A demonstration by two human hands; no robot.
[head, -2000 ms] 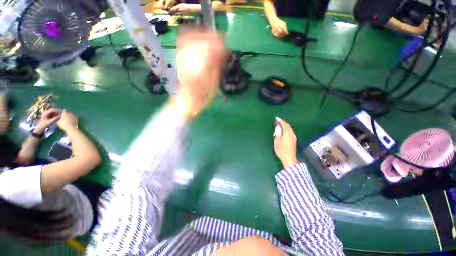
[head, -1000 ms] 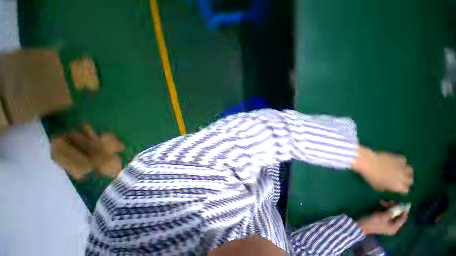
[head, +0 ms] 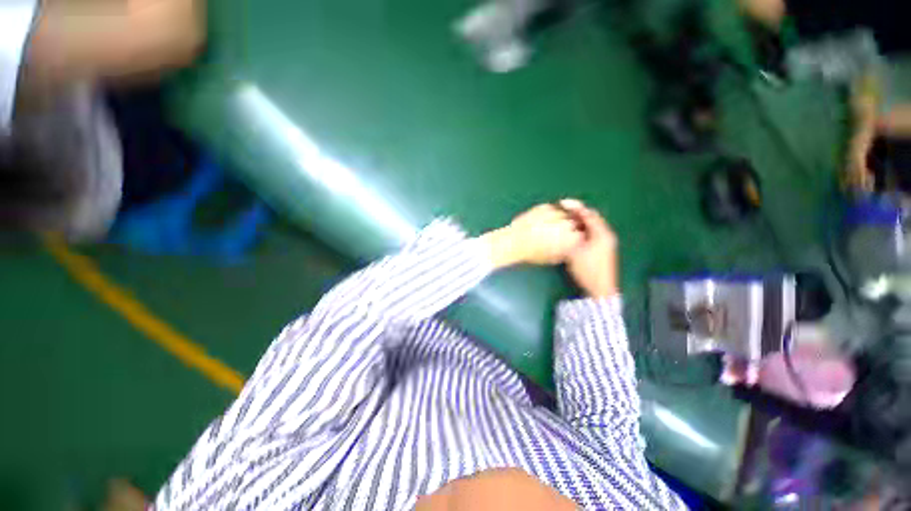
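Observation:
My left hand [head: 542, 235] and my right hand [head: 597, 257] are together above the green bench [head: 479, 130], fingertips touching, in the middle of the view. White covering shows at the fingertips of my right hand. The fingers hide whatever may be between them, and the picture is blurred, so I cannot tell if either hand holds a thing.
The screw feeder [head: 704, 317] stands right of my hands, with a pink fan [head: 807, 374] beyond it. A round black unit [head: 730, 190] lies at the far side. Another person's arm [head: 118, 40] is at upper left; another person's arm [head: 861, 140] is at right.
The view has swung back from the floor side toward the bench and feeder. My hands, apart before, have come together.

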